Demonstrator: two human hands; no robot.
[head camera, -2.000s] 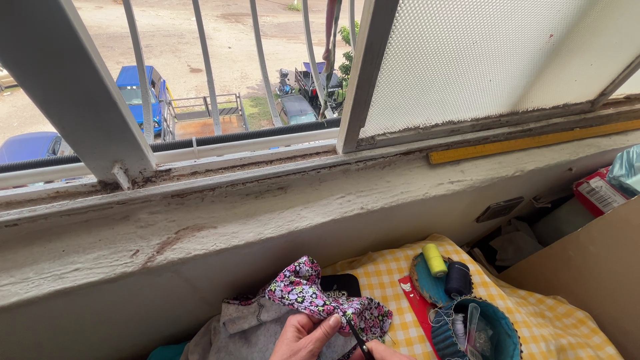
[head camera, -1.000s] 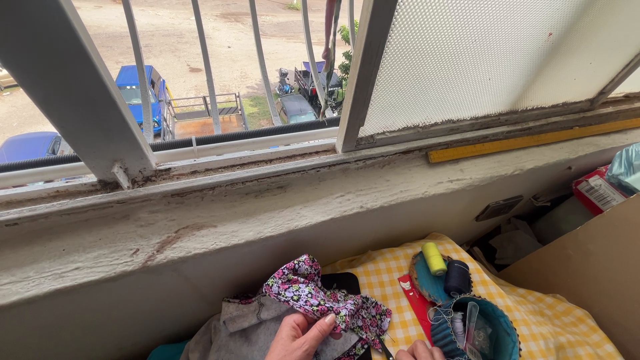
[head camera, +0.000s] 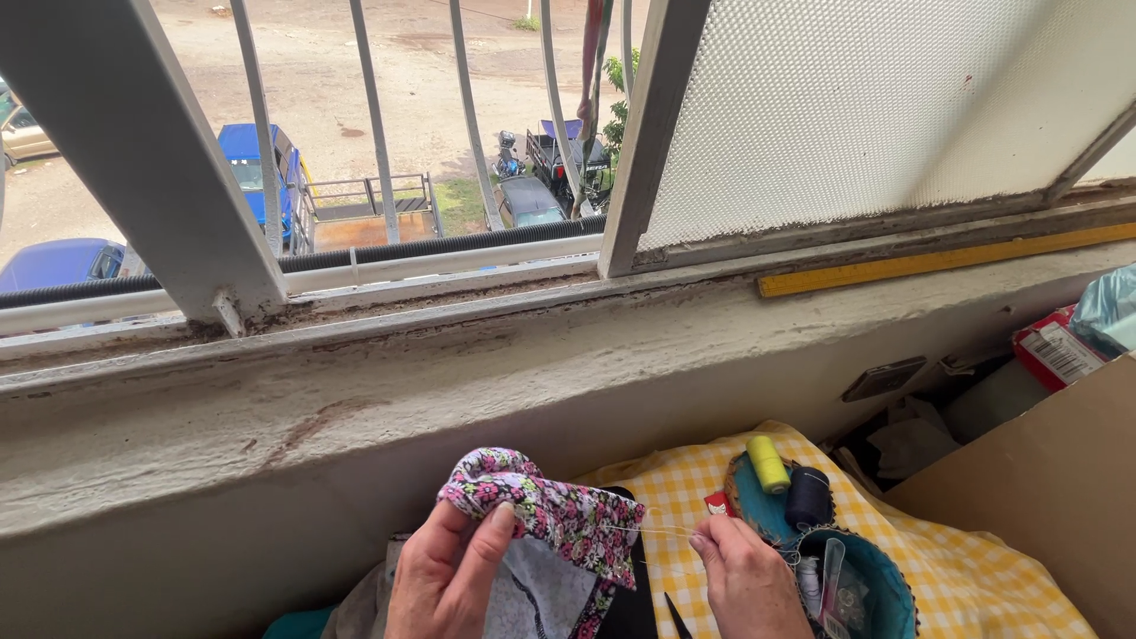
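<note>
My left hand (head camera: 453, 568) pinches a floral fabric piece (head camera: 568, 515) in pink, white and black, between thumb and fingers. To its right, my right hand (head camera: 750, 577) has thumb and fingertips closed on a pale thread (head camera: 666, 530) that runs to the fabric's edge; whether a needle is in the fingertips cannot be told. The dark tip of a tool (head camera: 677, 617) lies between the hands on a yellow checked cloth (head camera: 967, 568). A yellow-green thread spool (head camera: 768, 464) and a dark navy one (head camera: 808, 497) rest on a teal lid (head camera: 748, 497), beside an open teal sewing basket (head camera: 887, 577) with small items.
A rough windowsill (head camera: 373, 390) runs across in front, with a yellow folding rule (head camera: 941, 260) on it. Cardboard (head camera: 1038, 497) stands at the right, near a red box (head camera: 1056, 349). Grey cloth (head camera: 359, 595) lies left of my left hand. Vehicles stand outside beyond the window bars.
The black-handled tool that my right hand held two seconds ago is out of that hand. My right hand has moved right and now has thread drawn out from the fabric, which is raised and turned.
</note>
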